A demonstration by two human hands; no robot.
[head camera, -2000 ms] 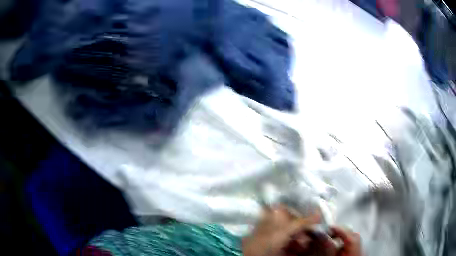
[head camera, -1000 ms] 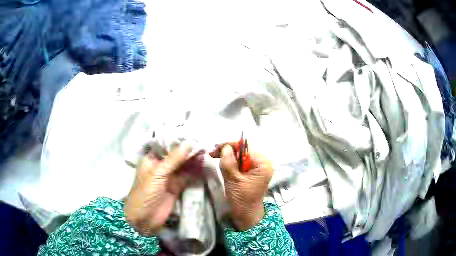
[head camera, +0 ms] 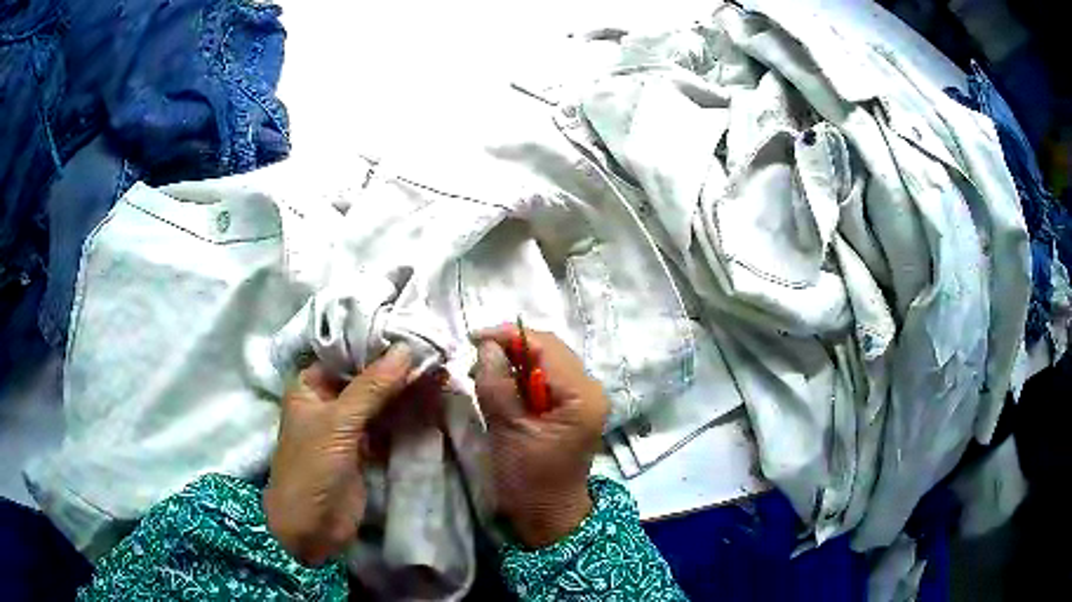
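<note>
An off-white garment [head camera: 176, 318] lies in front of me, its middle bunched up between my hands. A round metal button shows on its band at the upper left. My left hand [head camera: 335, 447] pinches a bunched fold of the cloth. My right hand [head camera: 541, 435] holds orange-red thread snips [head camera: 537, 386] in the palm, the dark blade pointing up. Its fingertips are close to the cloth; whether they also grip it is unclear. A tube-like part of the garment, perhaps a sleeve, hangs between my wrists.
More off-white garments [head camera: 811, 271] are heaped at the right on the white table [head camera: 717, 470]. Blue denim with frayed edges [head camera: 141, 94] lies at the upper left, and more denim [head camera: 999, 153] at the far right edge. Something blue [head camera: 741, 553] is below the front table edge.
The view has shifted and become sharper. The cloth is now gathered in my left hand's fingers. My right hand has moved slightly left and down, still with the snips.
</note>
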